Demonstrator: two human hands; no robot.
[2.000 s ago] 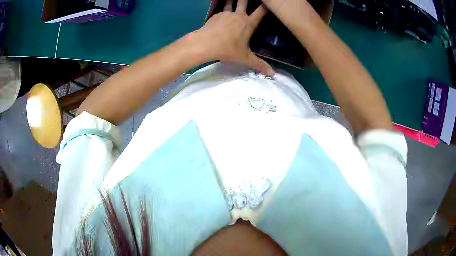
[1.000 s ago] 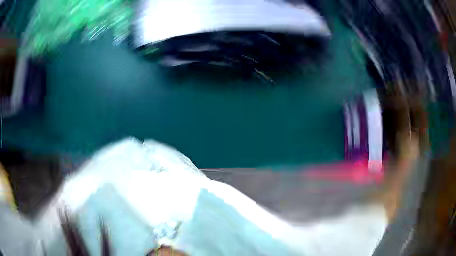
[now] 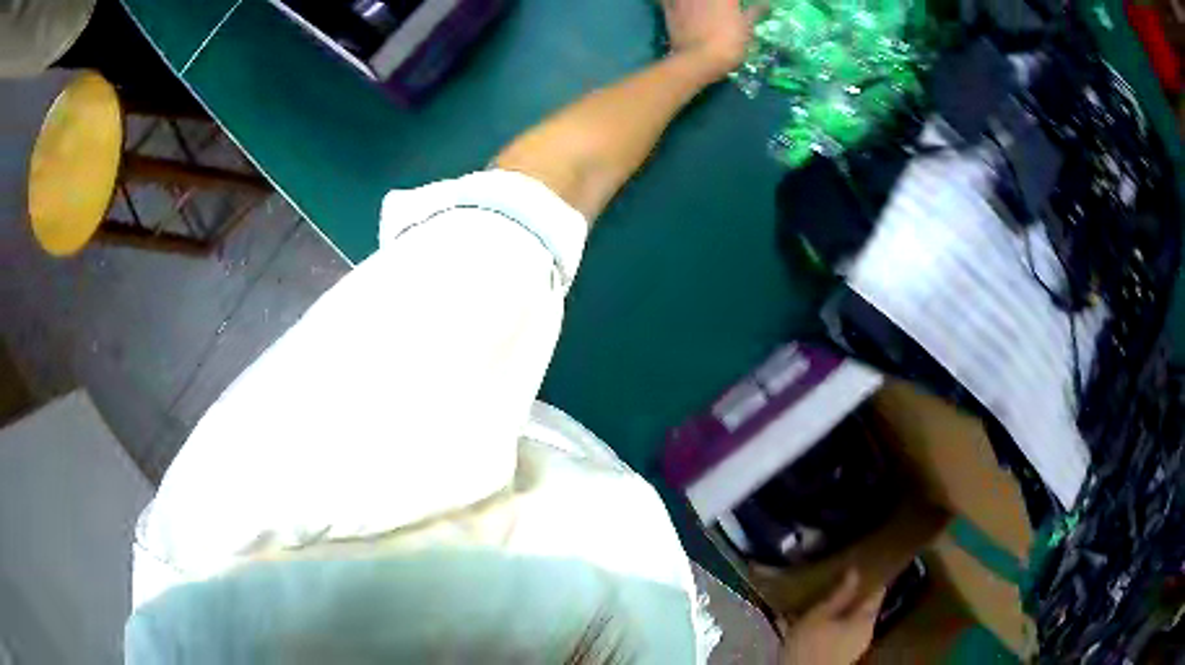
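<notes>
My left hand [image 3: 708, 29] is at the top edge of the view, at the near side of the green accessory pile [image 3: 845, 81]. Its fingers are partly cut off or blurred, so I cannot tell whether it holds anything. An open purple-and-white retail box [image 3: 767, 422] is at the lower right, tilted in view. Dark glossy contents [image 3: 819, 494] show inside it. My right hand [image 3: 834, 630] is at the bottom edge, by the brown inside of this box, blurred and partly cut off. Its grip is not clear.
A white sheet [image 3: 955, 292] lies on the black accessory pile [image 3: 1124, 520] at the right. Another open purple-and-white box [image 3: 435, 46] with dark contents is on the green bench at the upper left. A round-topped wooden stool [image 3: 76, 163] stands on the floor at the left.
The view has swung and tilted. My left hand is now by the green pile, and my right hand is by a box at the lower right. Two seconds ago both were over a box in front.
</notes>
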